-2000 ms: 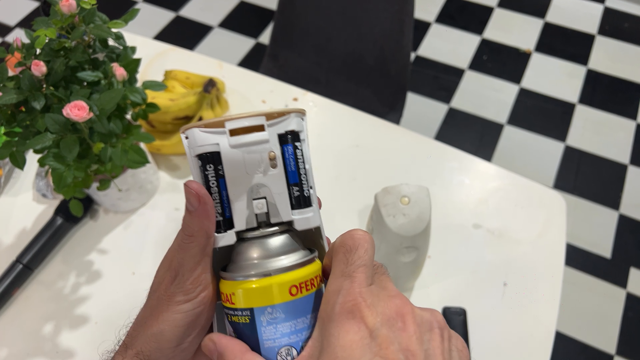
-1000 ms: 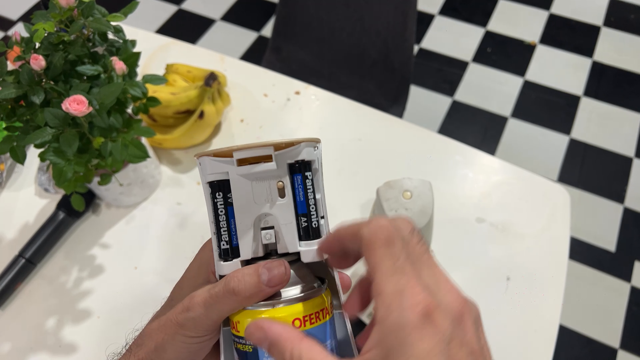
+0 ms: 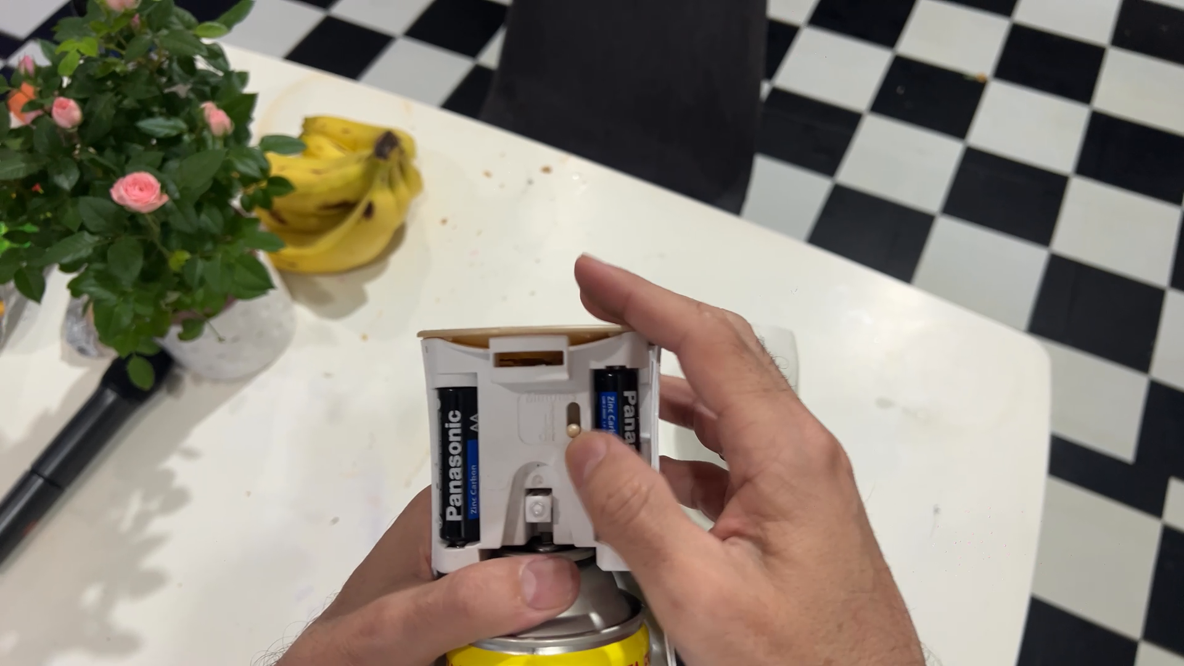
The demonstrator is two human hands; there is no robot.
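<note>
An opened white air freshener dispenser stands upright in my hands, an AA battery in its left slot and another AA battery in its right slot. Below its nozzle sits a metal aerosol can with a yellow band. My left hand holds the dispenser from the left, the thumb across the can's top. My right hand is at its right side, the thumb tip by a small slider and the index finger raised at the upper corner. Behind that hand, a white cover is mostly hidden.
On the white table are bananas and a pink rose plant in a pale pot at the left. A black rod-like object lies near the pot. A dark chair stands beyond the table edge.
My left thumb has moved onto the can's top. My right hand has gone from the can up to the dispenser's right side, its thumb now by the slider.
</note>
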